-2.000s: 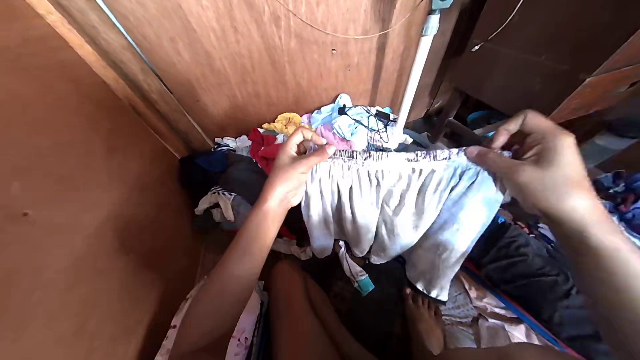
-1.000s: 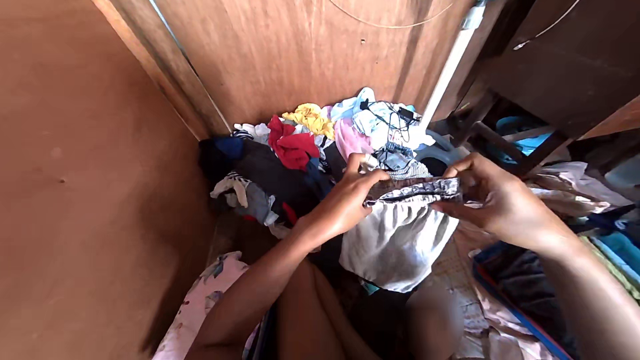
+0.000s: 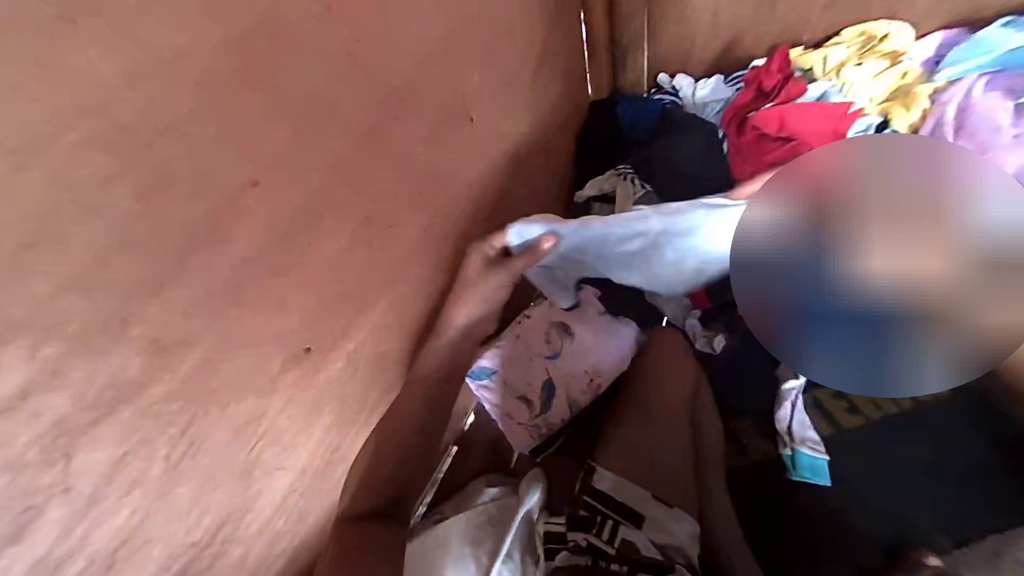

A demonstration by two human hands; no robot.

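Observation:
My left hand (image 3: 496, 276) pinches one end of a pale grey-white cloth garment (image 3: 640, 240), thumb on top, close to the wall. The garment stretches sideways to the right, where a blurred oval hides its other end. Most of my right hand is hidden behind that blur; only what looks like a fingertip (image 3: 752, 186) shows at its upper left edge, so its grip cannot be made out. Just below my left hand lies a pink cloth with a leaf print (image 3: 552, 372). A white sock-like piece with a teal end (image 3: 802, 440) lies lower right.
A reddish-brown wall (image 3: 240, 240) fills the left side, close beside my left arm. Against the back wooden wall lies a heap of clothes: a red cloth (image 3: 784, 132), a yellow cloth (image 3: 872, 64), a lilac cloth (image 3: 980, 112) and black cloth (image 3: 680, 152). My legs are below.
The view has swung left. The pale garment, earlier held between both hands by its gathered waistband, is now stretched out sideways from my left hand, which is near the left wall.

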